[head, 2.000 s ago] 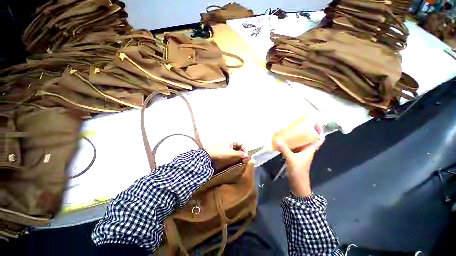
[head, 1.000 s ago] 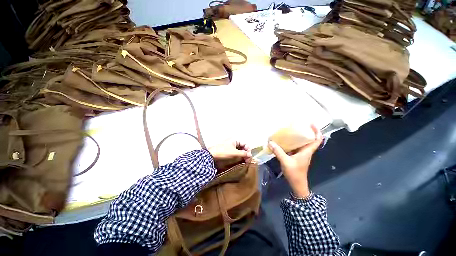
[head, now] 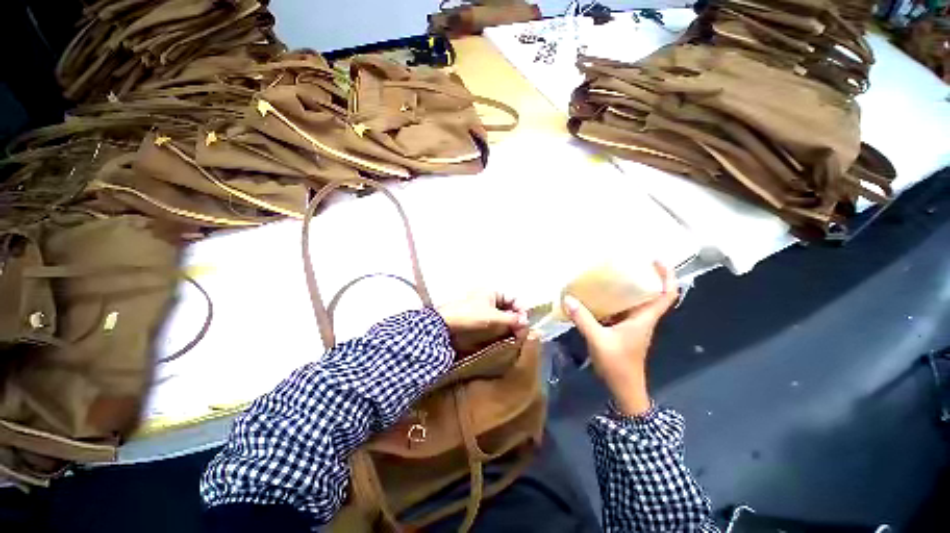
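Note:
A tan-brown bag [head: 427,458] hangs at the table's front edge below my left forearm, a small shiny ring on its front and one long strap loop standing up over the white table. My left hand [head: 488,321] pinches the bag's top corner at the zipper end. My right hand [head: 623,341] holds a translucent peach-orange squeeze bottle [head: 607,292], thumb on the near side, fingertips at the far end. Its pale nozzle points left at the pinched corner; whether the tip touches is too blurred to tell.
Overlapping brown bags [head: 302,120] lie along the back left of the white table [head: 490,229]. Another bag [head: 94,323] lies at the near left. A pile of brown bags [head: 729,115] is at the back right. Dark floor [head: 792,385] shows at the right.
The bottle has turned and moved slightly left, its nozzle closer to the pinched corner than two seconds ago. My left hand keeps its pinch. The whole view has shifted slightly.

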